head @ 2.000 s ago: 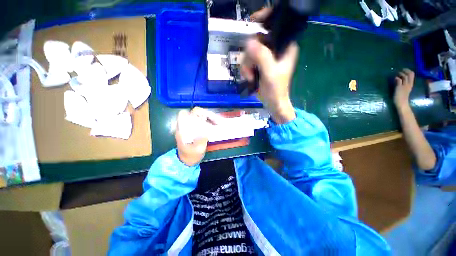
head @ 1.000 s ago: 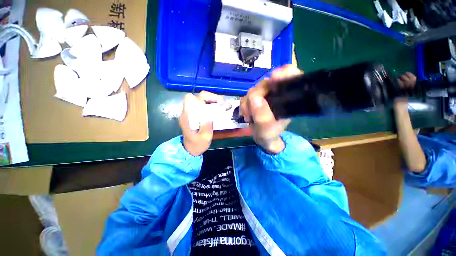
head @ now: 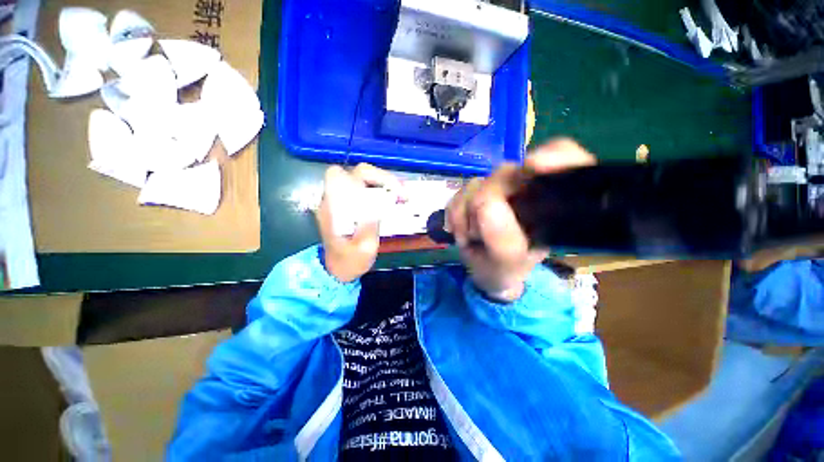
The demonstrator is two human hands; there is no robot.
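My right hand (head: pixel 497 221) is closed around the front of a thick black electric screwdriver (head: pixel 637 206), which lies roughly level and points left. Its dark tip is at a white plastic part (head: pixel 411 206). My left hand (head: pixel 351 217) holds the left end of this white part with fingers and thumb. The part lies over a reddish-orange fixture base (head: pixel 416 243) at the bench edge. The bit's exact contact point and any screw are too small and blurred to tell.
A blue tray (head: pixel 312 149) behind my hands holds a white screw feeder (head: pixel 452 41). White shells (head: pixel 176 126) lie piled on cardboard (head: pixel 221 221) at left. Open boxes (head: pixel 664 325) stand below the bench at right. Another person's blue sleeve (head: pixel 786 293) shows at far right.
My right hand brought the screwdriver from above the feeder down to the white part. Since then it has shifted slightly right and down. The other person's hand is now hidden.
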